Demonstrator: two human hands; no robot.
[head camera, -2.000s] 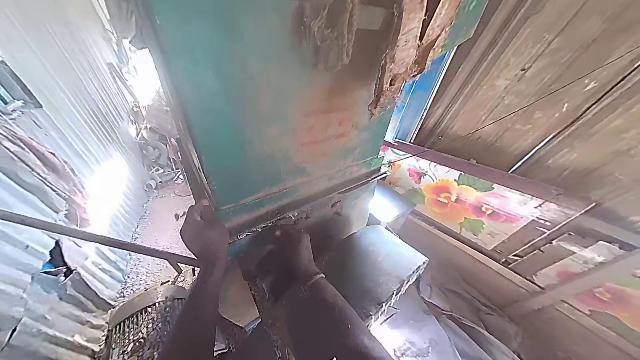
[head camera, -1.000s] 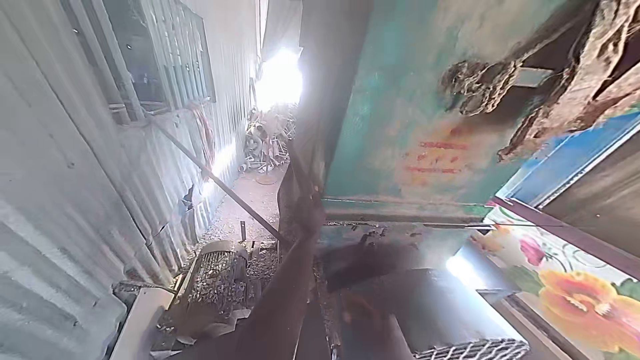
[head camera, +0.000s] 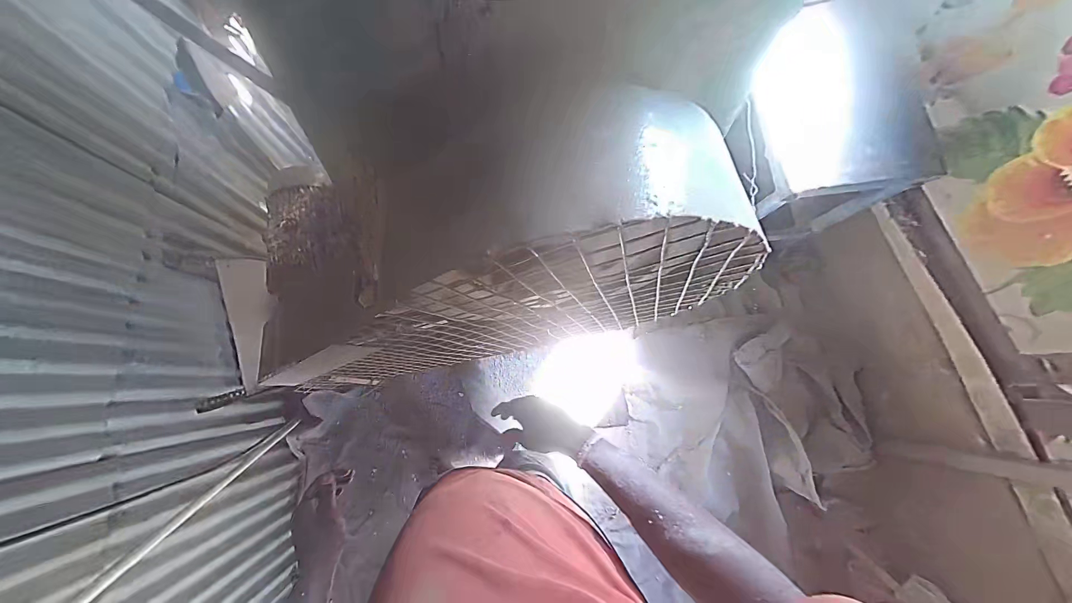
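My right hand (head camera: 543, 423) reaches down at the lower middle, its fingers apart and nothing seen in them, near a patch of bright light. Above it runs the wire mesh (head camera: 620, 280) along the lower edge of a metal machine housing (head camera: 586, 167). Pale cloth or sacking (head camera: 712, 402) lies beneath and to the right of the hand. My left hand is not in view. A bare foot (head camera: 322, 511) stands at the lower left, beside my red-clothed leg (head camera: 502, 536).
Corrugated metal sheeting (head camera: 109, 293) walls the left side, with a thin rod (head camera: 193, 511) slanting before it. A ribbed motor-like part (head camera: 297, 218) is left of the housing. At the right are wooden framing (head camera: 955, 335) and a flower-printed sheet (head camera: 1022, 201).
The view has swung down toward the floor. Both hands were at the green panel's lower edge two seconds ago; now my right hand is low below the mesh and the left is out of view.
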